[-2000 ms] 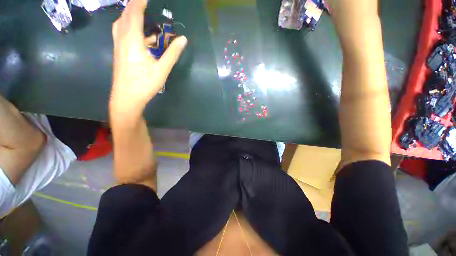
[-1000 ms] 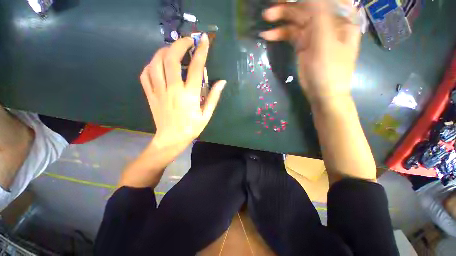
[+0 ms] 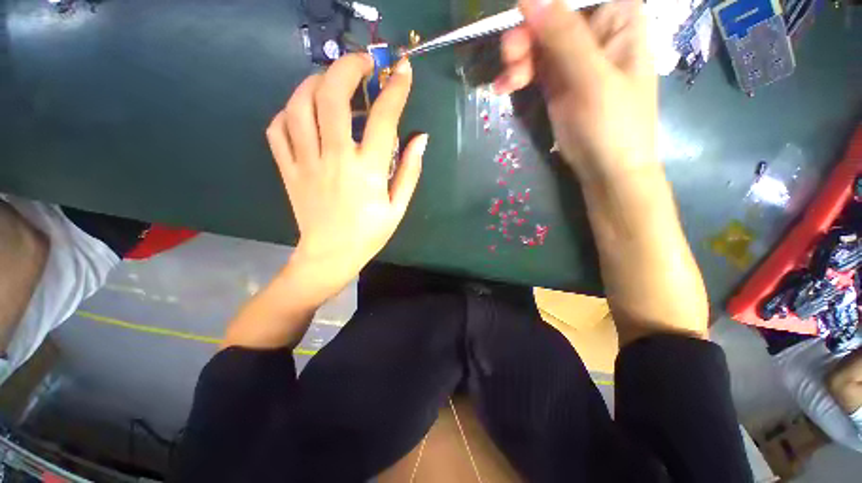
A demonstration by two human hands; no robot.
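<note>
My left hand (image 3: 342, 174) lies over a circuit board assembly and holds it against the dark green mat. The board's blue end (image 3: 379, 62) shows between my fingertips; the rest is mostly hidden under the hand. My right hand (image 3: 594, 94) holds tweezers (image 3: 477, 29) like a pen. The tweezers' tip is beside the blue end, close to my left index fingertip, near a small orange-yellow flex cable (image 3: 413, 40). Whether the tip grips the cable is too small to tell. A black module (image 3: 324, 43) lies just left of the board's end.
Small red pieces (image 3: 511, 203) are scattered on the mat (image 3: 142, 123) between my forearms. More board units (image 3: 756, 47) lie at the upper right. A clear plastic bag (image 3: 770, 189) and an amber piece (image 3: 731, 243) lie near the red parts tray (image 3: 803, 236) with dark units.
My right hand has come left and down from the upper right, and the tweezers now reach the board. My left hand moved right, then settled flat over the board.
</note>
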